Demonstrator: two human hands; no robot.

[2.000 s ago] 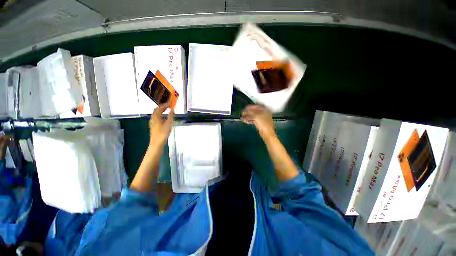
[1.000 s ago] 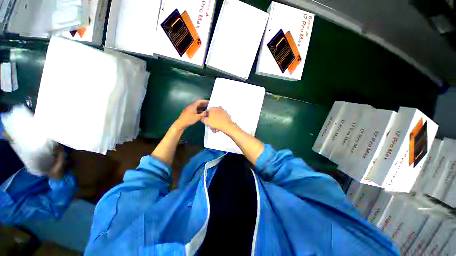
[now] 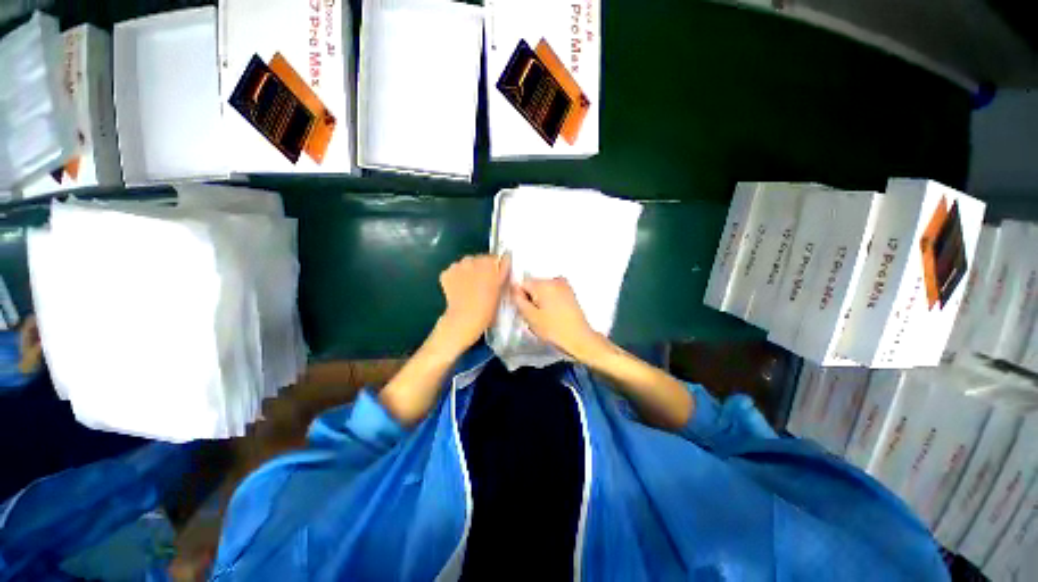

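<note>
A white rectangular piece with a floppy right edge, perhaps a liner (image 3: 581, 239), lies on the green surface in front of me. A thin shinier rim shows at its left and lower edges; what is under it is hidden. My left hand (image 3: 472, 298) grips its left edge with closed fingers. My right hand (image 3: 554, 313) pinches it near the lower left, close to my left hand. Behind it on the belt lie an open white box base (image 3: 419, 91) and a box lid with an orange and black picture (image 3: 544, 85).
More lids (image 3: 285, 91) and bases (image 3: 171, 102) line the belt to the left. A tall stack of white liners (image 3: 142, 318) stands at left. Finished boxes (image 3: 831, 273) are stacked at right in tiers. Another worker's blue sleeve (image 3: 85, 500) shows at lower left.
The moving lid has come to rest on the belt. The white piece has opened out to the right, with my hands now at its left edge. The view has turned and shifted.
</note>
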